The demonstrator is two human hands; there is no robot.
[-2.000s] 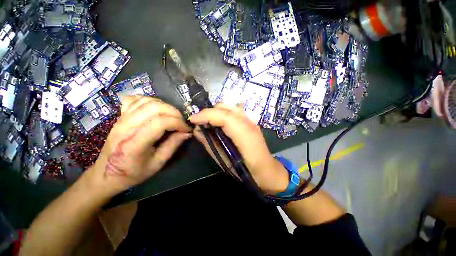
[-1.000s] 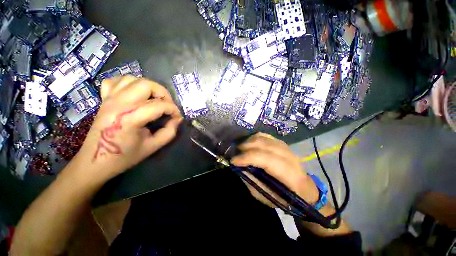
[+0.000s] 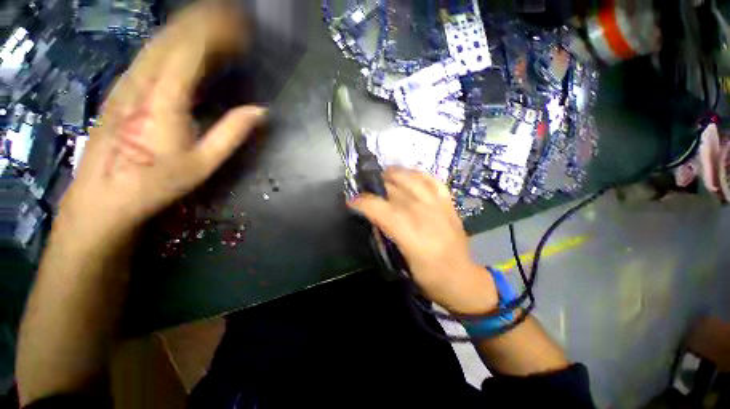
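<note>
My left hand [image 3: 156, 132] is raised over the left part of the mat, blurred, with its thumb spread from the fingers; its fingertips are unclear and I see nothing held. My right hand [image 3: 424, 232] is closed around the black soldering iron [image 3: 370, 172], whose metal end points up and away from me beside a thin curved rod. Small dark-red components [image 3: 200, 228] lie scattered below my left hand. A heap of circuit boards [image 3: 496, 120] lies right of the iron. Another heap [image 3: 24, 144] at the left is blurred and partly hidden by my left hand.
A black cord [image 3: 552, 228] loops from my right wrist to the far right. A white cylinder with an orange-red band [image 3: 615, 33] stands at the upper right. A pink fan [image 3: 708, 160] is at the right edge. The mat's near edge [image 3: 320, 281] runs below my hands.
My left hand has moved up and left and its thumb has spread. My right hand has turned the iron from pointing left to pointing up. Red pieces now show spread below my left hand.
</note>
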